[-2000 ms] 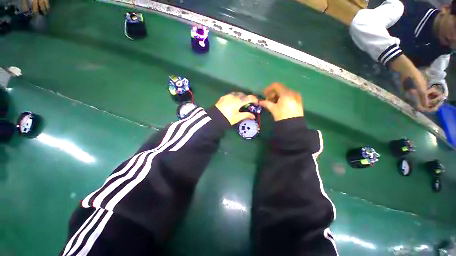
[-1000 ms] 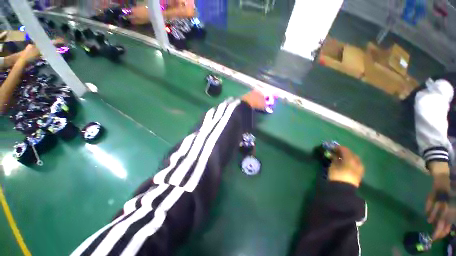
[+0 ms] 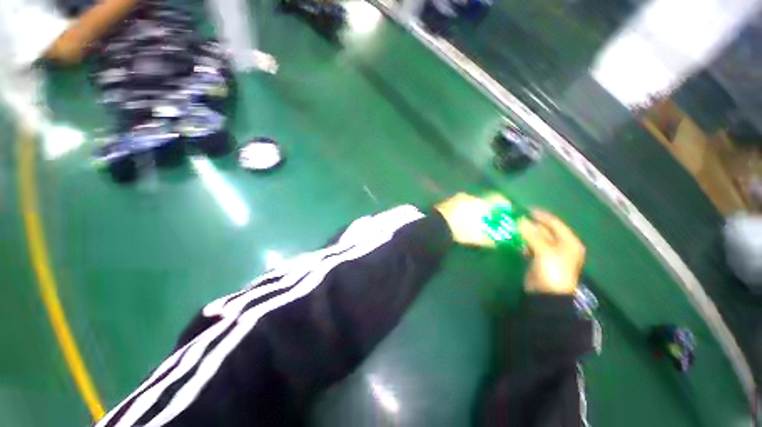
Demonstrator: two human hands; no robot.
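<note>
The picture is blurred. A circuit board [image 3: 500, 223] glows green on a dark unit between my hands. My left hand [image 3: 466, 218] holds the unit from its left side. My right hand [image 3: 553, 253] is at its right side with bent fingers; whether it grips the unit is hard to tell. The housing below the lit board is mostly hidden by my fingers. Another dark unit [image 3: 516, 148] stands beyond my hands near the rail. A pale board [image 3: 586, 300] shows partly beside my right sleeve.
A pile of dark units [image 3: 163, 83] lies at the upper left, with a white-faced disc [image 3: 261, 154] beside it. Another unit [image 3: 675, 345] is at the lower right. The pale rail [image 3: 585, 167] curves along the far side. Brown cardboard boxes [image 3: 698, 150] are beyond it.
The view has turned left. My hands, apart a second ago, are now together. The light between them is green; the board at my left hand was pink.
</note>
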